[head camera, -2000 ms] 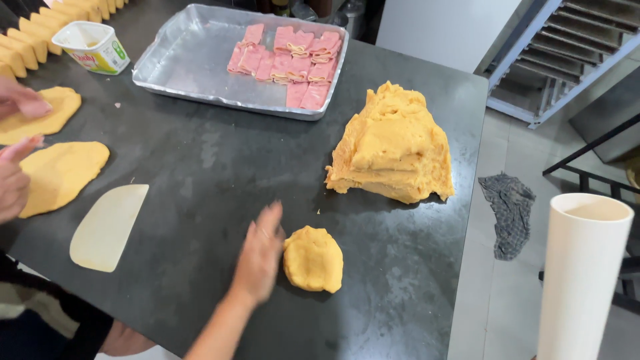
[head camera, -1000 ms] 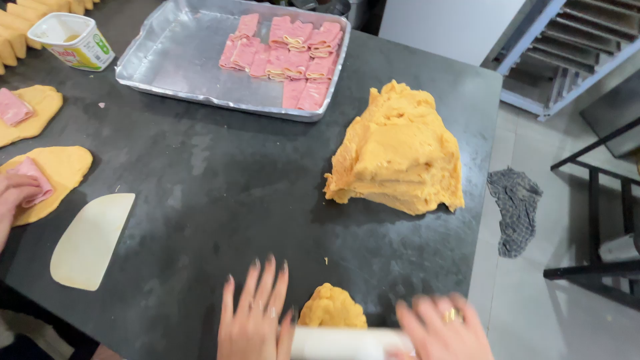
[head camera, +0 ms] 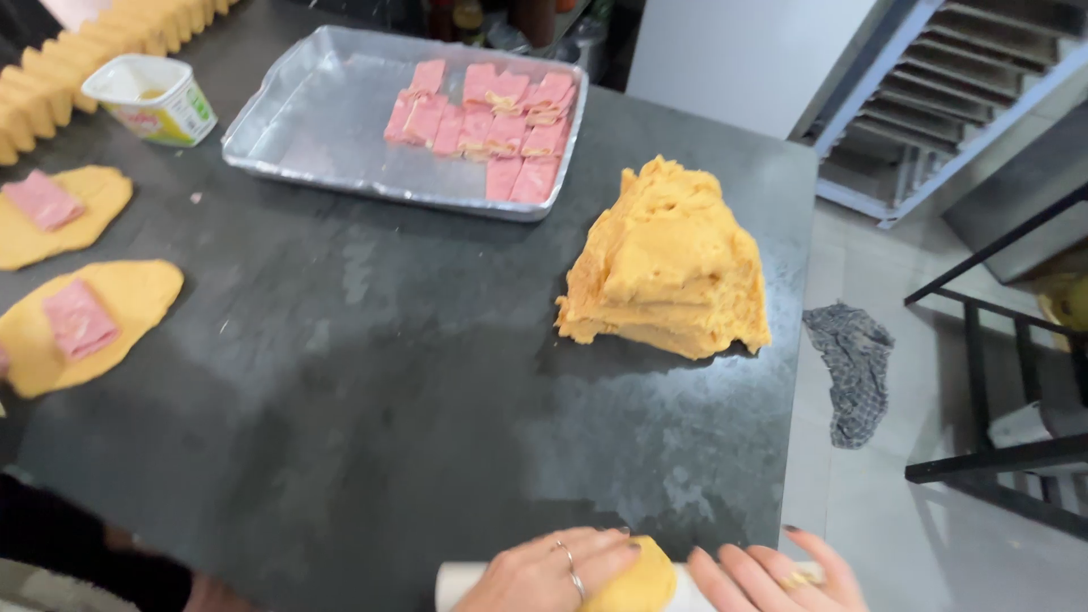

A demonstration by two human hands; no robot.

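At the bottom edge, my left hand point(head camera: 552, 569), wearing a ring, lies over a white rolling pin point(head camera: 457, 581) with its fingertips on a flattened piece of yellow dough point(head camera: 642, 582). The dough covers the pin's middle. Just right of it, the fingers of my right hand point(head camera: 773, 580) rest over the pin's other end; both palms are partly cut off by the frame. Beyond them sits a large mound of yellow dough point(head camera: 671, 263). On the left lie two flat dough ovals point(head camera: 140, 297), each bearing a folded pink slice point(head camera: 81, 319) that looks like ham.
A metal tray point(head camera: 297, 161) with several folded pink slices point(head camera: 501, 132) stands at the back. Left of it are a plastic tub point(head camera: 157, 102) and a row of yellow dough pieces point(head camera: 59, 76). Right of the dark table point(head camera: 382, 408) are a cloth point(head camera: 854, 374) on the floor, a black metal frame point(head camera: 977, 374) and a rack.
The rolling pin stood upright at the right and now lies under my hands. The small dough piece is partly over it. Pink slices were laid on the left ovals; the co-worker's hands have mostly left view.
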